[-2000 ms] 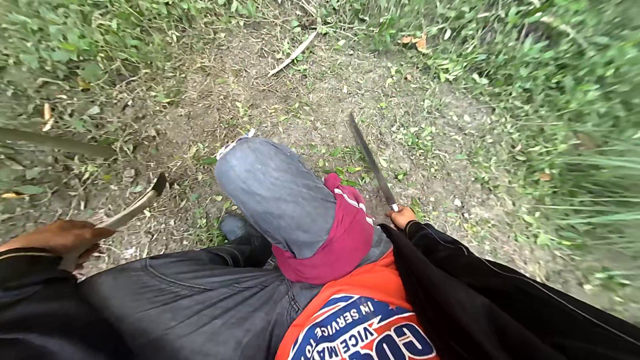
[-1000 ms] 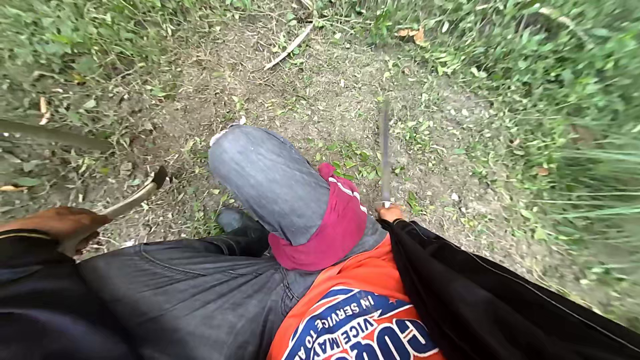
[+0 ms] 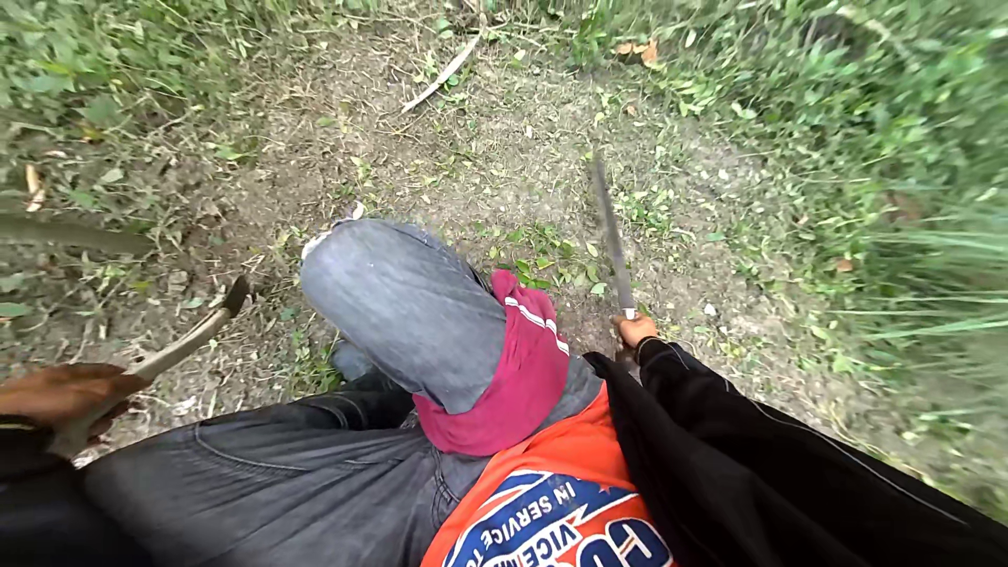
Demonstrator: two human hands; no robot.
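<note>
My left hand [image 3: 75, 398], at the lower left, grips a pale curved wooden stick [image 3: 177, 350] with a dark hooked end. At the right, my right hand [image 3: 635, 329] is closed on the handle of a machete [image 3: 610, 236], its long dark blade pointing away from me over the soil. Between the hands is my bent knee in faded dark jeans [image 3: 394, 307], with a maroon cloth [image 3: 504, 386] with white stripes draped across the thigh.
Bare soil [image 3: 504, 165] with scattered leaves and cut stems lies ahead. A pale dry stick [image 3: 445, 72] rests on it. Low green plants [image 3: 850, 102] border the soil, taller grass [image 3: 929, 315] stands at the right, and a thick greenish stem [image 3: 71, 235] enters from the left.
The machete blade swung from leaning left to nearly straight ahead, then tilted slightly left again. My left hand keeps its hold on the curved stick, with little movement.
</note>
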